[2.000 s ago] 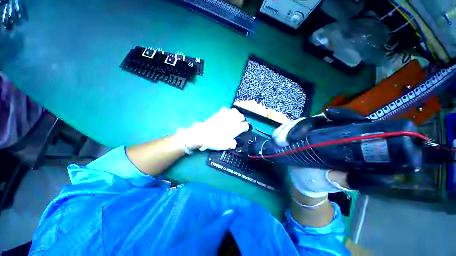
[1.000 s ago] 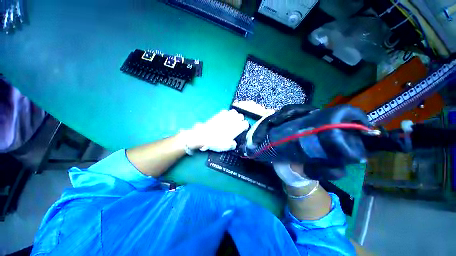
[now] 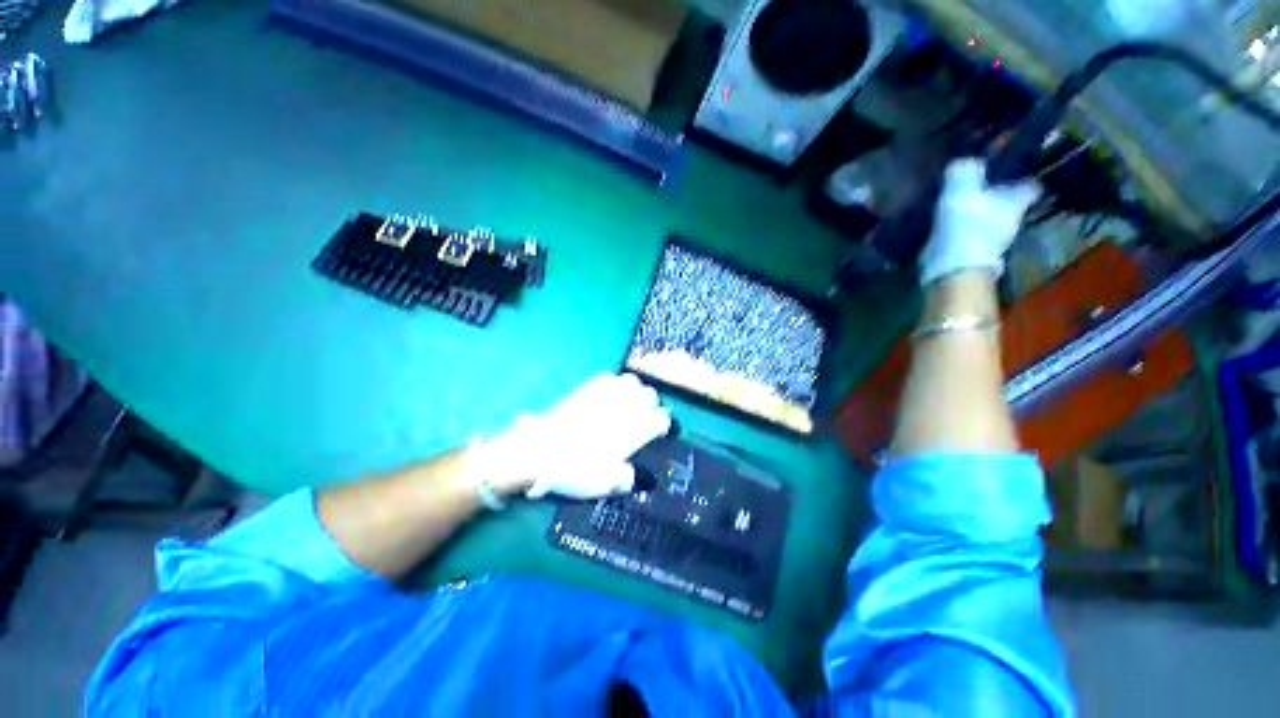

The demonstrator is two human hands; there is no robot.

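The black assembly jig [image 3: 709, 512], with small white print and finned heat sink parts in it, lies in front of me. My left hand [image 3: 583, 442], in a white glove, grips its upper left edge; the fingertips are partly hidden. My right hand [image 3: 971, 225], also gloved, is raised at the upper right around the dark electric screwdriver [image 3: 903, 232], which is blurred and partly hidden. The screw tray [image 3: 733, 334], full of tiny silvery screws, sits just behind the jig. Finished heat sink assemblies [image 3: 421, 274] with pale squares lie in a cluster at the left.
A white round-faced device [image 3: 786, 91] stands at the back. Long bluish tubes [image 3: 491, 84] lie beside a brown box [image 3: 562, 35]. At right, an orange-brown board [image 3: 1039, 344] lies under a slanting component tube [image 3: 1123, 330]. A black cable arches at the upper right.
My right hand has lifted the screwdriver off the jig and moved it up to the far right, uncovering the jig. My left hand stays at the jig. The view has shifted slightly.
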